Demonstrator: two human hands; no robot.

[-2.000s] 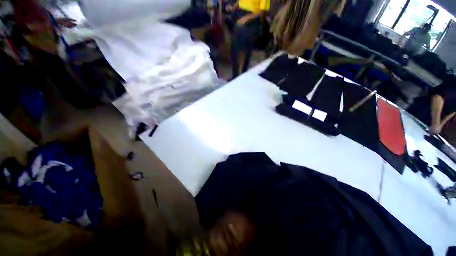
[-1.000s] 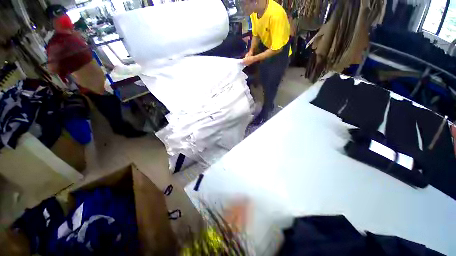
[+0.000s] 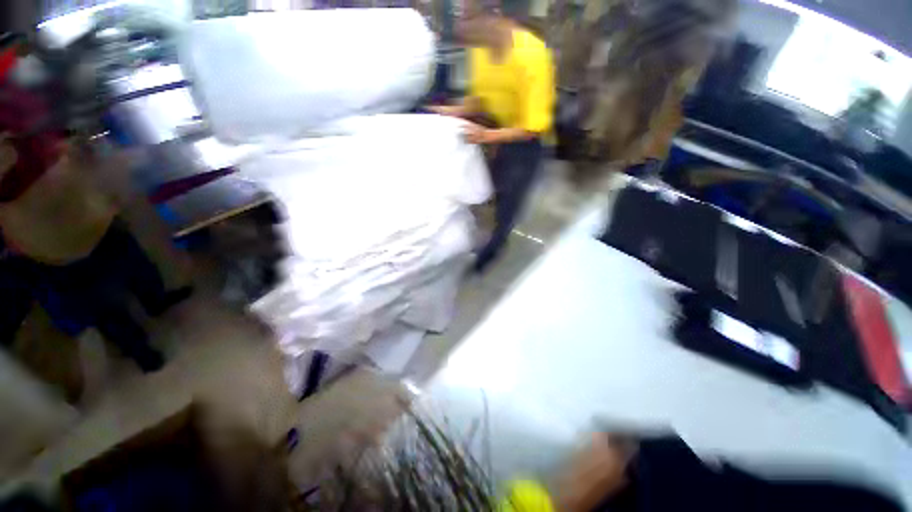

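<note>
A dark cloth point(image 3: 680, 475) lies on the white-topped table at the bottom right, with its far corner showing. One hand, which looks like my left hand point(image 3: 597, 475), is at the cloth's left edge, blurred and cut off by the bottom of the picture. It seems to touch the cloth; whether its fingers grip it is unclear. A bright yellow thing point(image 3: 525, 495) is beside the wrist. Thin dark bristle-like strands point(image 3: 430, 450) stand left of it; what they belong to is hidden. My right hand is not in view.
Black cut pieces point(image 3: 690, 240), a black bundle with white labels point(image 3: 745, 345) and a red-orange piece point(image 3: 875, 335) lie across the table. A person in yellow point(image 3: 515, 85) stands by a white roll point(image 3: 310, 70) and loose white pile point(image 3: 370, 270). Another person point(image 3: 65, 215) is at left.
My hand has moved right from the table's corner to the dark cloth's edge. The strands and yellow thing have also shifted right. The camera view has swung, and the red-orange piece shows more.
</note>
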